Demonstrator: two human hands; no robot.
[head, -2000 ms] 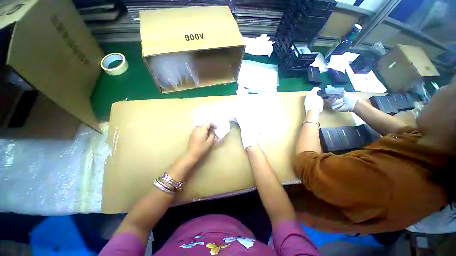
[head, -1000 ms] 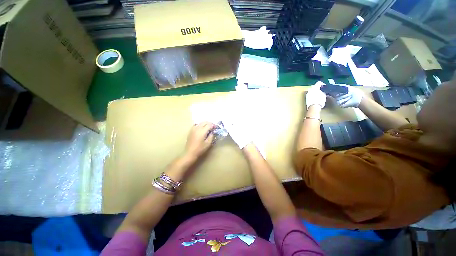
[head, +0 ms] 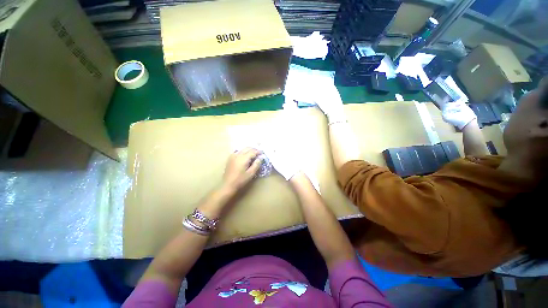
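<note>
A small clear, shiny bag (head: pixel 264 165), which looks like bubble wrap, lies between my hands on the tan cardboard sheet (head: pixel 174 174). My bare left hand (head: pixel 241 168) has its fingers on the bag's left side. My right hand (head: pixel 282 163), in a white glove, is at the bag's right side. Glare washes out the glove and the cardboard around it, so its fingers cannot be made out. Whether anything is inside the bag cannot be told.
An open carton (head: pixel 225 30) holding clear bags and a tape roll (head: pixel 131 74) stand behind the cardboard. A large carton (head: pixel 60 72) and bubble wrap (head: pixel 54 207) are at left. At right, a neighbour's gloved hand reaches to white sheets (head: pixel 306 84), near black devices (head: pixel 420 159).
The clear bag sits lower and flatter between my hands, which have moved little. The neighbour's left hand has moved from a black device to the white sheets, and their right hand has moved right.
</note>
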